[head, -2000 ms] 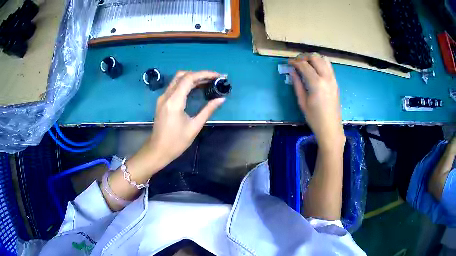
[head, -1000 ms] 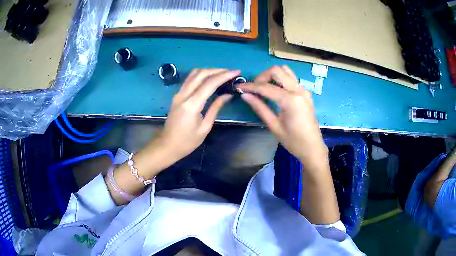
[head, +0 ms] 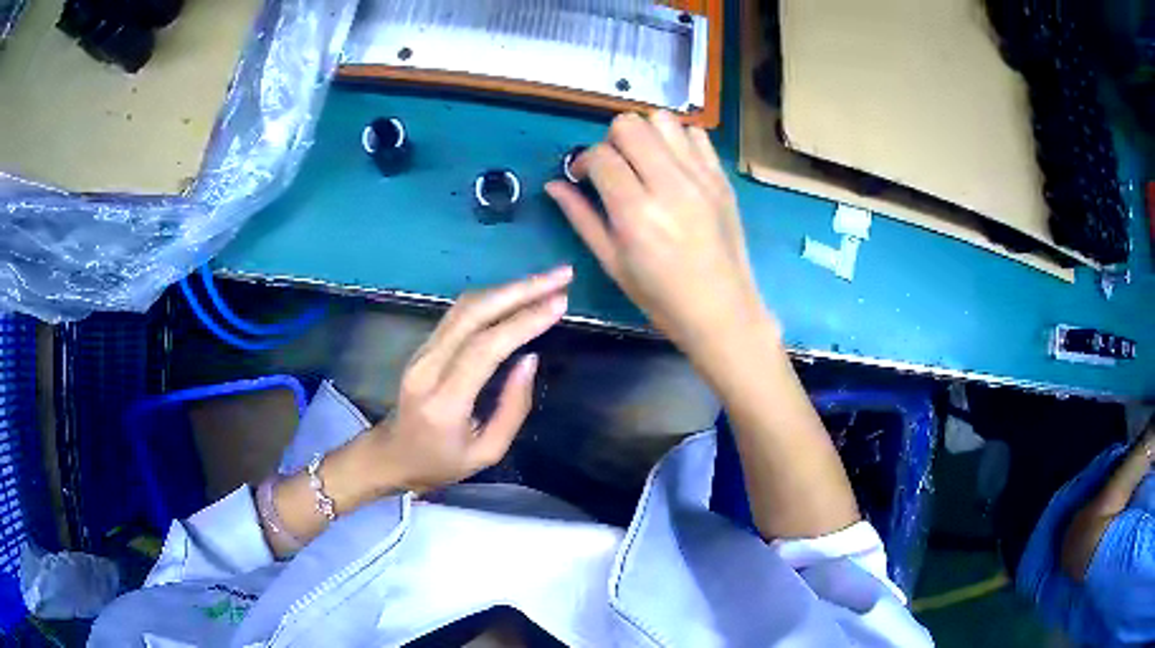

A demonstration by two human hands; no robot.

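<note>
My right hand [head: 665,228] has its thumb and fingers around a black part with a bright rim [head: 576,163], mostly hidden behind the fingers, on the bench top below the orange frame. My left hand [head: 462,392] is empty with fingers apart, in front of the bench edge. Two more black cylinders with pale rings stand on the bench, one at the left [head: 388,144] and one nearer the middle [head: 497,195]. Small clear or white pieces [head: 841,241] lie on the bench to the right of my right hand.
The orange frame with a silver plate [head: 532,51] is at the back. A plastic-lined box [head: 241,152] is at the left. Cardboard sheets [head: 912,114] and rows of black parts [head: 1077,165] are at the right. A four-place strip [head: 1094,344] lies far right. A neighbour's blue sleeve [head: 1099,544] shows lower right.
My left hand has let go of the black part and drawn back toward me. My right hand has moved up the bench with the part. The view has shifted, so the bench things appear further right.
</note>
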